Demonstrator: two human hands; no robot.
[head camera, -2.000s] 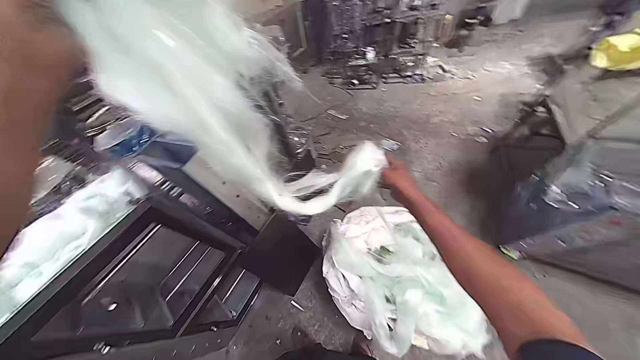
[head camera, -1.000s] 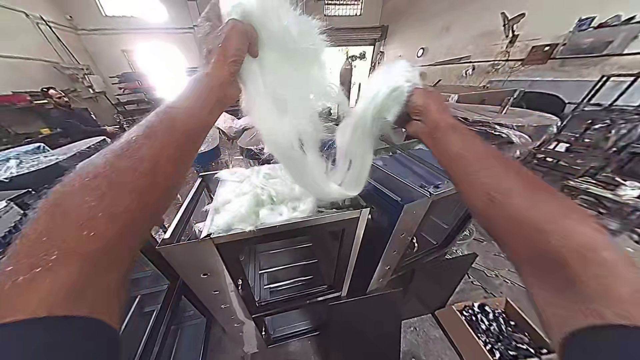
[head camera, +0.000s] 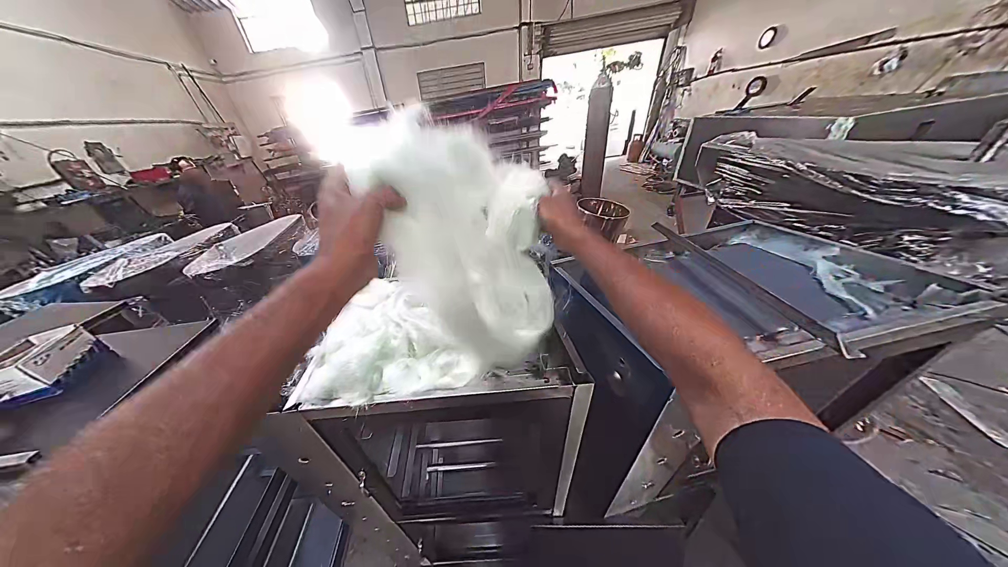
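A tuft of white fluffy fibre wool (head camera: 465, 228) hangs between my hands above a metal cabinet frame (head camera: 441, 403). My left hand (head camera: 358, 209) grips its left side, thumb pressed in, and my right hand (head camera: 559, 213) holds its right edge, the fingers partly hidden by the wool. Below, more white fibre wool (head camera: 386, 346) lies in the cabinet's top, mostly on the left part. The held tuft is blurred and covers the back of that top.
A dark blue metal cabinet (head camera: 606, 346) stands close on the right, beside an open metal frame (head camera: 772, 276). Plastic-wrapped panels (head camera: 244, 244) and an open carton (head camera: 55, 358) are at left. Behind stand a tall gas cylinder (head camera: 597, 134) and a round bin (head camera: 603, 216).
Two seconds ago the right hand held the fibre near a white sack of fibre on the floor. The held fibre is now over the cabinet, lower than one second ago. The view has swung up.
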